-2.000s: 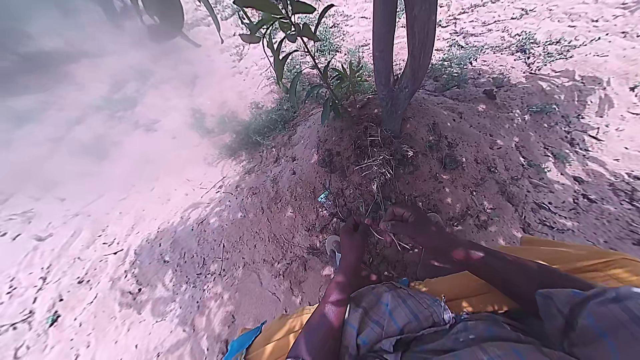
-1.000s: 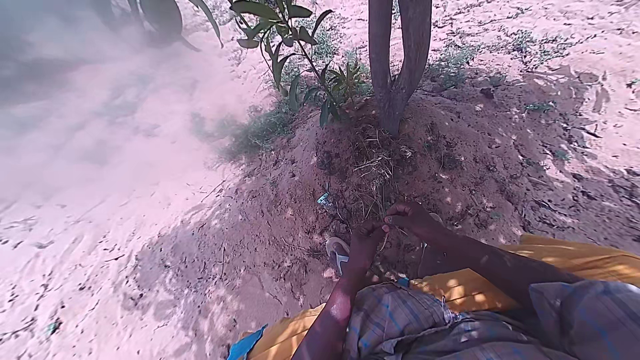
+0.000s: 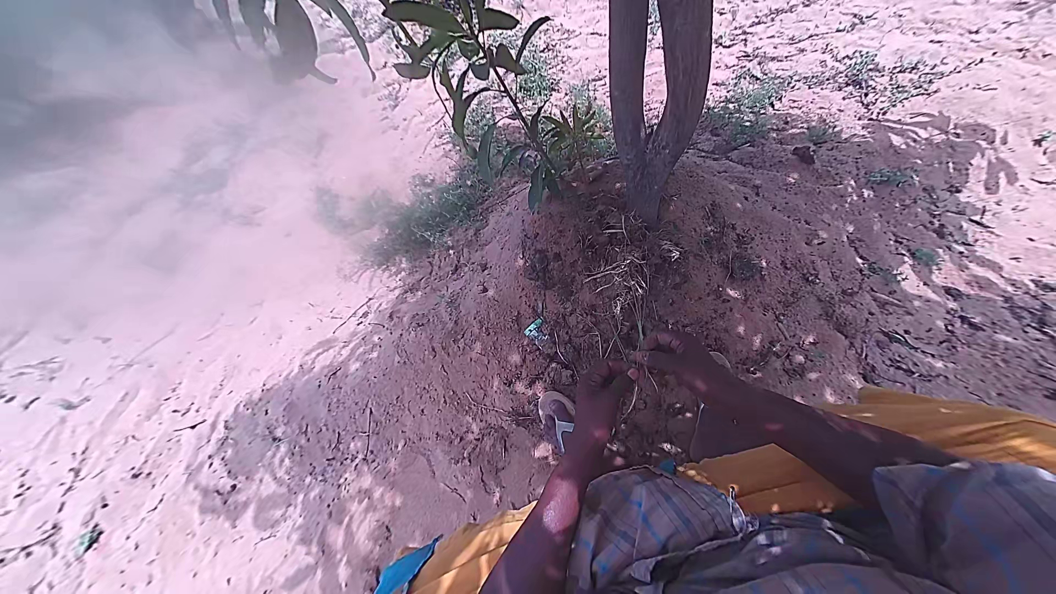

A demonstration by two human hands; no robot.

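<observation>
My left hand (image 3: 604, 392) and my right hand (image 3: 678, 359) are close together, low over the soil mound, fingertips nearly meeting. Thin dry stalks (image 3: 634, 394) run between and below the fingers, and both hands appear to pinch them. Above the hands, a tuft of dry grass (image 3: 623, 276) lies on the mound below the forked tree trunk (image 3: 648, 177). A small green and white scrap (image 3: 535, 332) rests on the soil to the upper left of my left hand. Fine detail at the fingertips is too small to tell.
My foot in a sandal (image 3: 558, 421) is beside my left wrist. Yellow cloth (image 3: 949, 425) spreads around my lap. A leafy shoot (image 3: 516, 99) leans left of the trunk, and low weeds (image 3: 433, 216) grow at the mound's edge. Pale haze blurs the sandy ground at upper left.
My hands stay close together over the mound, with small shifts of the fingers and the left wrist. The sandal shows more plainly than two seconds ago.
</observation>
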